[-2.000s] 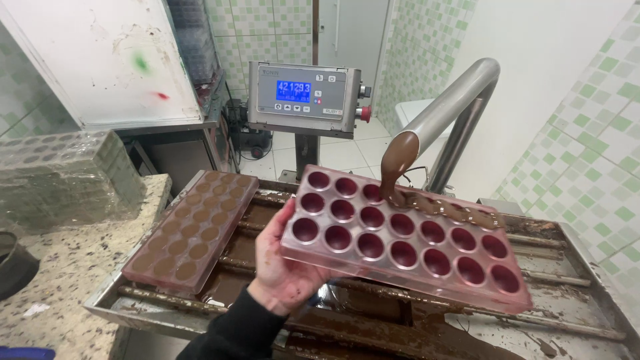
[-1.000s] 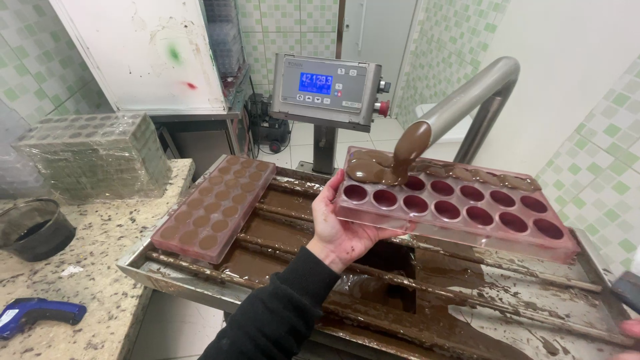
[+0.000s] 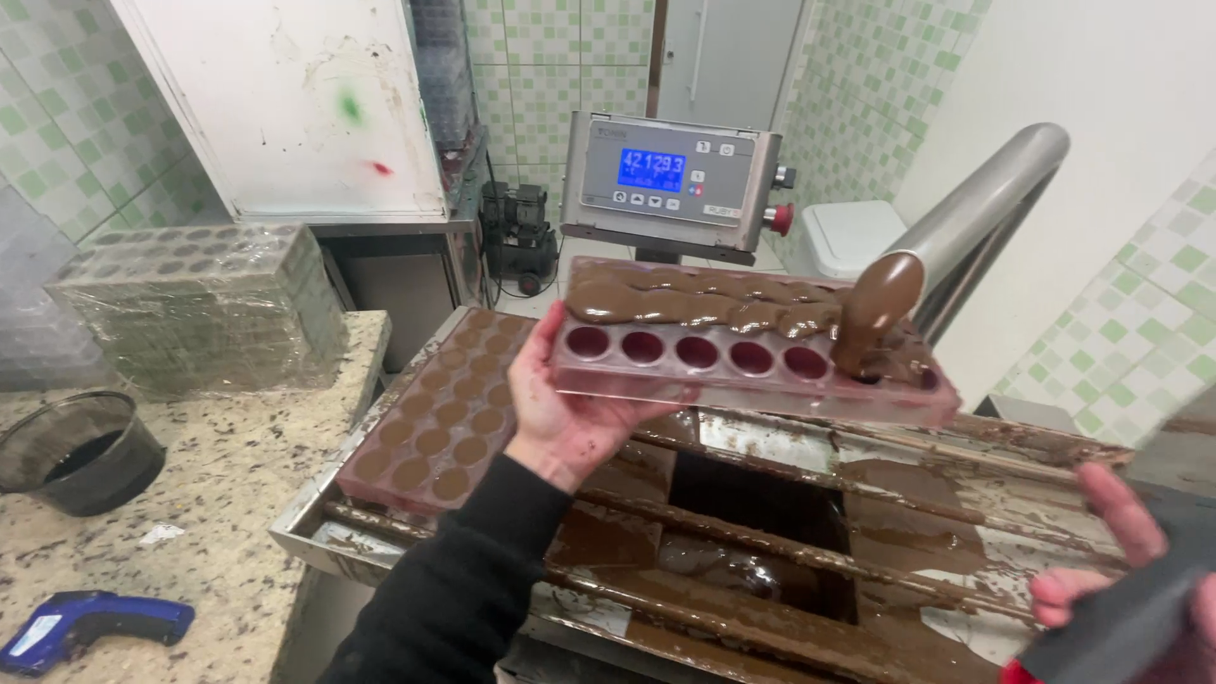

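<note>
My left hand (image 3: 575,418) grips the left end of a clear, reddish chocolate mold (image 3: 703,375) above the tray. Melted chocolate (image 3: 879,309) flows from the steel spout (image 3: 988,190) onto the mold's right part. Two back rows are covered with chocolate, while several front cavities at the left are bare and dark red. At the lower right edge, my right hand (image 3: 1107,560) is partly in view around a dark handle (image 3: 1135,598), with some fingers extended; the tool's far part is blurred. A second mold (image 3: 437,418), its cavities filled with chocolate, rests on the tray's left side.
Chocolate-coated bars (image 3: 722,527) cross the metal tray (image 3: 313,537) over a dark opening. A control unit (image 3: 674,180) stands behind. On the granite counter (image 3: 237,456) are plastic-wrapped molds (image 3: 209,313), a dark bowl (image 3: 85,461) and a blue infrared thermometer (image 3: 95,627).
Chocolate has spread from one back row to two, and the stream now falls on the mold's right part instead of its left. My right hand has come further into view with the dark handle.
</note>
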